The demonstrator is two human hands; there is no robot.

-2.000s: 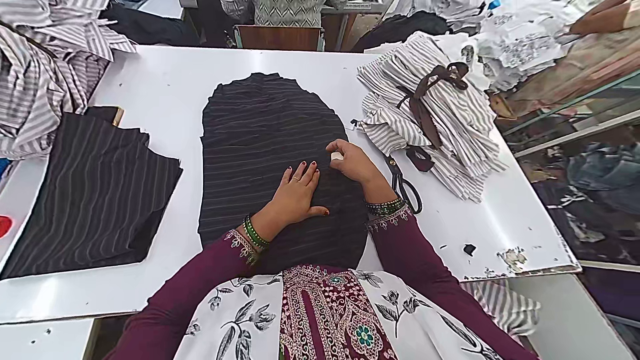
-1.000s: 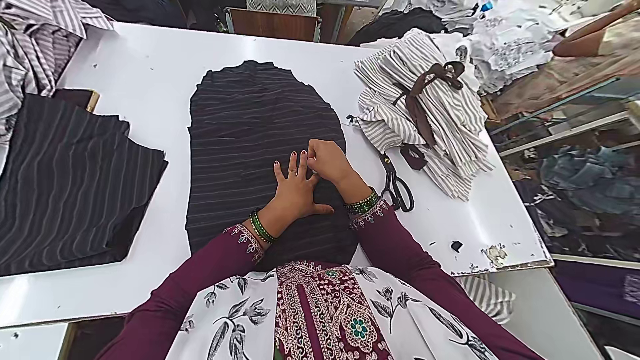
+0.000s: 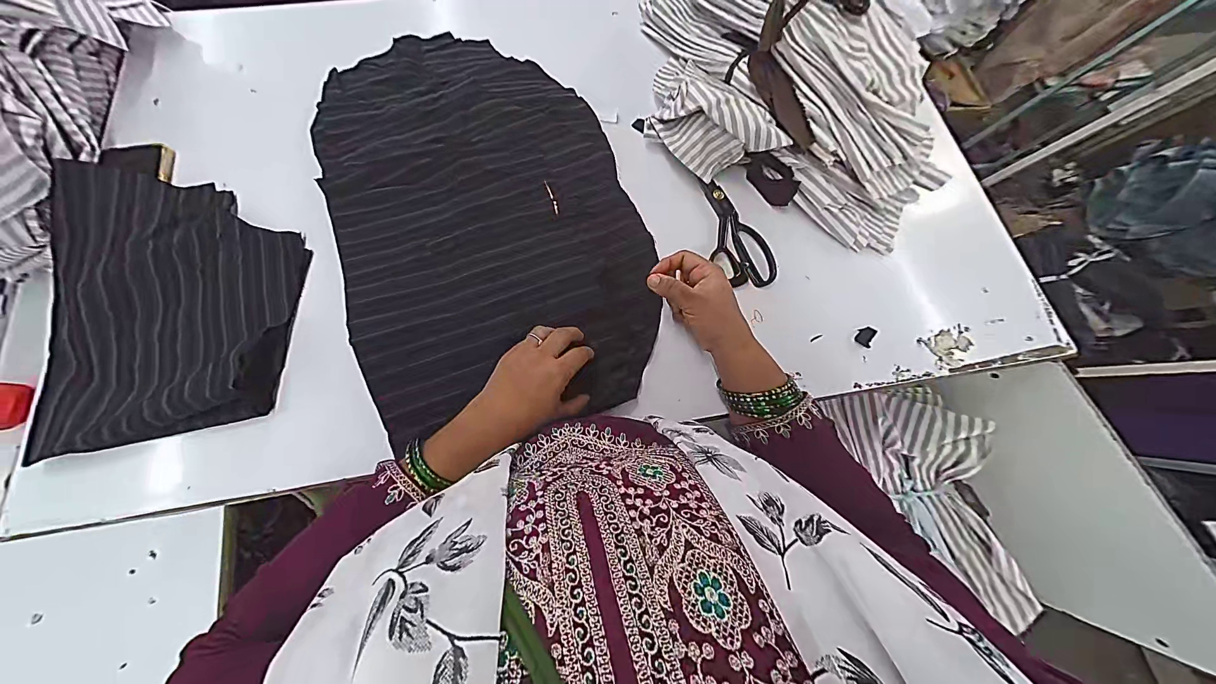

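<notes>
A dark pinstriped fabric piece (image 3: 475, 237) with a rounded far end lies on the white table (image 3: 807, 323). My left hand (image 3: 540, 375) rests on its near part, palm down, fingers slightly curled. At the fabric's right edge is my right hand (image 3: 692, 294), thumb and forefinger pinched together; whether they grip the edge or something small is unclear. A short, thin orange-and-white mark or object (image 3: 552, 198) shows on the fabric right of its middle. Black-handled scissors (image 3: 736, 237) lie just beyond my right hand, their blades partly under striped cloth.
A bundle of grey-and-white striped fabric (image 3: 817, 114), tied with a dark strip, lies at the right. Another dark pinstriped piece (image 3: 171, 304) lies left, near more striped cloth (image 3: 47, 123). A red object (image 3: 13, 406) stands at the left edge. Striped cloth (image 3: 912, 437) hangs below the table.
My hands, together on the middle of the fabric a second ago, are now apart: the right at the fabric's right edge, the left lower down. The small white thing in my right hand earlier is not visible there.
</notes>
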